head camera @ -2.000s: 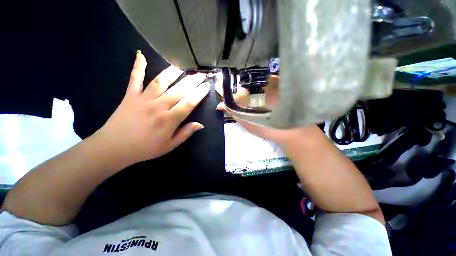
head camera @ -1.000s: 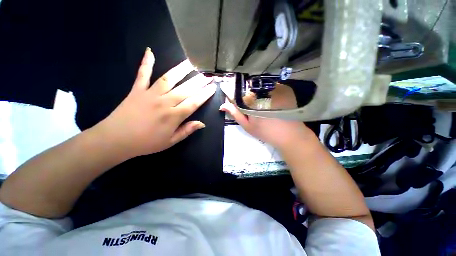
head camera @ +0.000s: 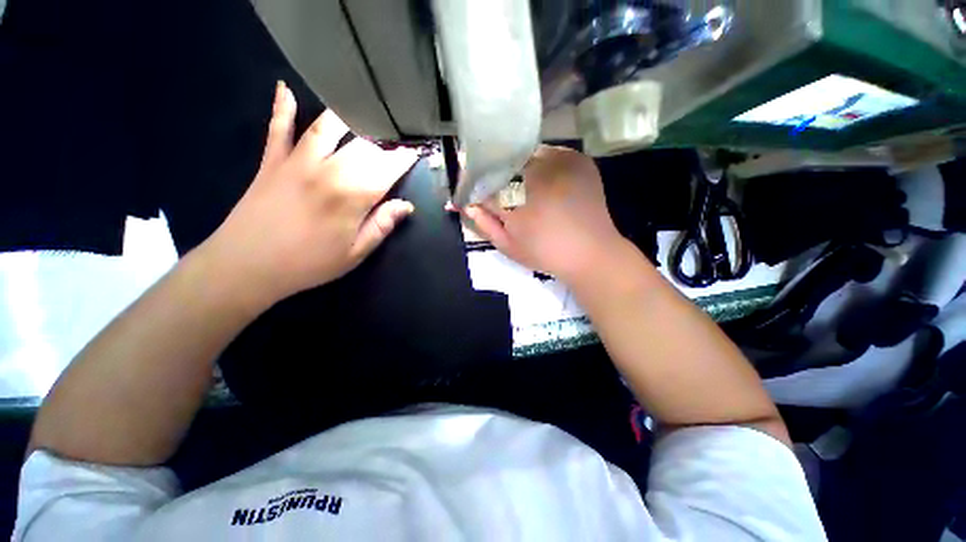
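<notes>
A large black cut panel [head camera: 360,318] lies flat across the left of the table and runs under the sewing machine head [head camera: 365,64]. My left hand [head camera: 312,201] rests flat on the panel, fingers spread, fingertips close to the lit needle area. My right hand [head camera: 551,212] is at the panel's right edge, just right of the needle area, thumb and a fingertip close together at the edge; whether cloth is pinched between them cannot be told. The needle and presser foot are mostly hidden behind the machine head and its pale guard [head camera: 487,95].
Black-handled scissors [head camera: 712,238] lie on the table right of my right hand. Dark cloth lies around them. A grey-white and black heap [head camera: 847,328] is at the right. The machine's green panel with a lit screen [head camera: 832,104] is upper right. White table surface [head camera: 79,307] shows at left.
The view has shifted, so the guard sits further left and the green panel shows. The panel's lower right edge now juts out in a step. Both hands remain near the needle area.
</notes>
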